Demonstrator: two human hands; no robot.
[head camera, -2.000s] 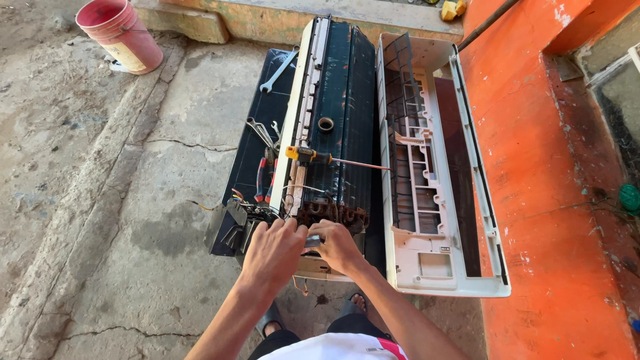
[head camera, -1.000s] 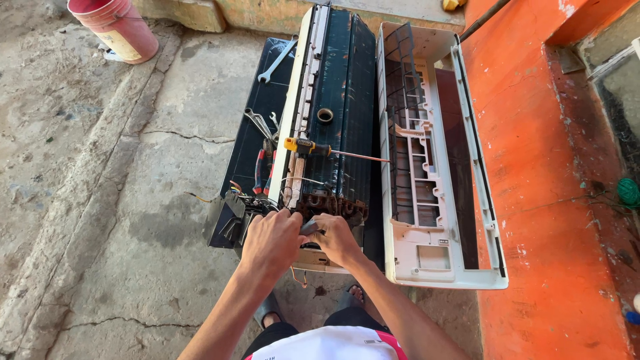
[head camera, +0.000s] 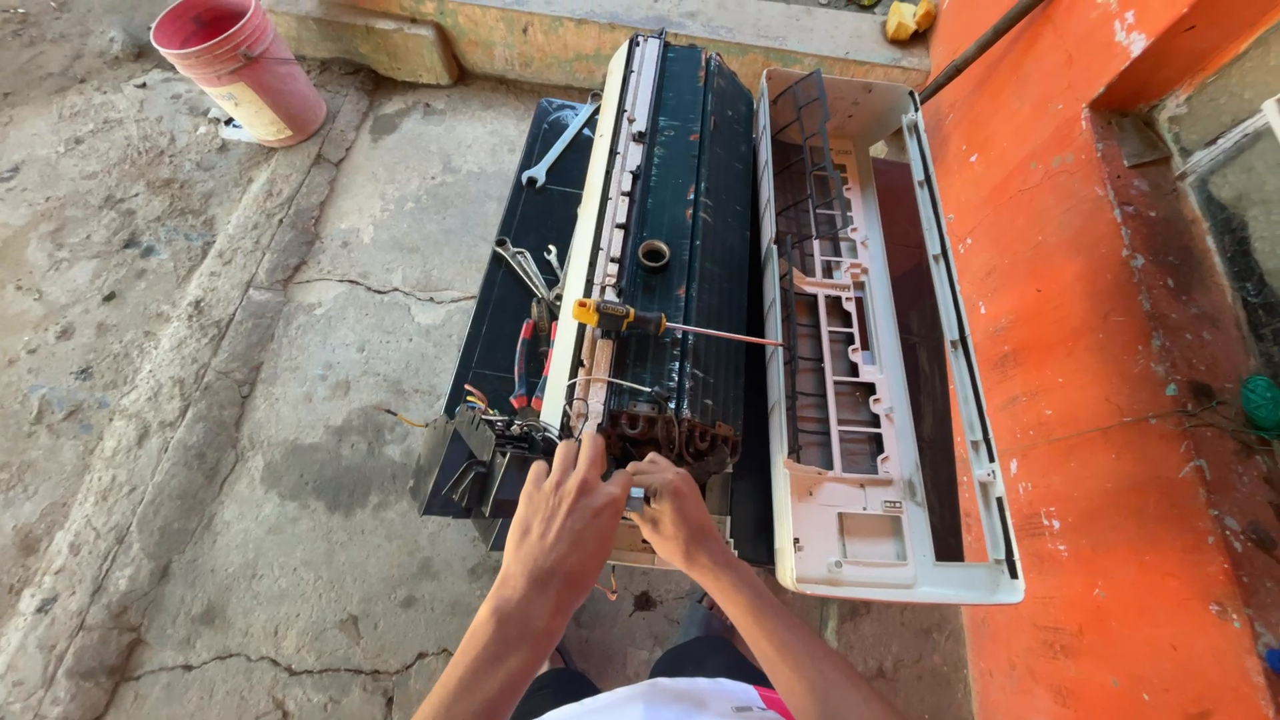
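Note:
An opened split air conditioner's indoor unit, with its dark finned coil (head camera: 690, 220), lies lengthwise in front of me. My left hand (head camera: 568, 505) rests at its near end, fingers bent over the edge; what its fingertips touch is hidden. Close beside it, my right hand (head camera: 675, 508) is closed around a small grey metallic piece (head camera: 636, 497), most of it covered by the fingers. Copper pipe bends (head camera: 640, 428) show just beyond both hands. Across the coil lies a screwdriver with a yellow and black handle (head camera: 618, 317), and farther up stands a metal ring (head camera: 654, 254).
Left of the coil, a dark panel (head camera: 520, 240) carries a combination wrench (head camera: 562, 140), an adjustable wrench (head camera: 522, 266) and red-and-black pliers (head camera: 522, 365). Wiring (head camera: 490, 425) sits at its near end. The white plastic housing (head camera: 850, 500) lies right, by an orange wall (head camera: 1060, 400). A pink bucket (head camera: 245, 75) stands far left.
Both hands stay at the near end of the unit, with small shifts of the fingers. The tools on the coil and the dark panel have not plainly moved.

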